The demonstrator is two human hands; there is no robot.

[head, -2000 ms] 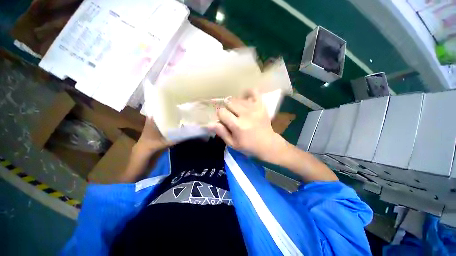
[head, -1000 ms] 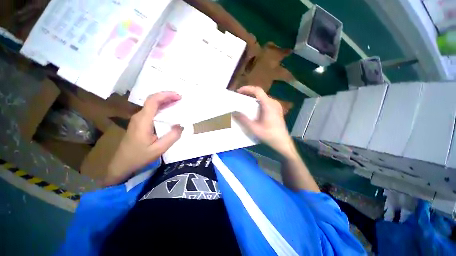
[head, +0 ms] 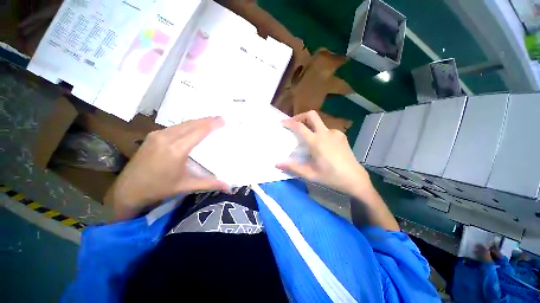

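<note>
A white folding carton (head: 248,148) is between my two hands, close in front of my chest. Its closed white face is up and no opening shows. My left hand (head: 169,163) holds its left side, fingers at the upper edge and thumb at the lower. My right hand (head: 325,154) holds its right side the same way. Just beyond lie two piles of flat carton blanks with pink pictures and small print, the left pile (head: 112,53) and the right pile (head: 228,71), which reaches up to the carton.
Brown kraft paper (head: 320,77) lies beside the blanks. Two open boxes with dark contents (head: 379,35) stand on the green surface. A row of white boxes (head: 438,142) is at right. An open brown carton with clear film (head: 89,151) is at left. Another person's hands (head: 491,251) show lower right.
The loose, open carton of two seconds ago is now a compact box. The opening seen in its upper face one second ago no longer shows. Another person's hands have come into view.
</note>
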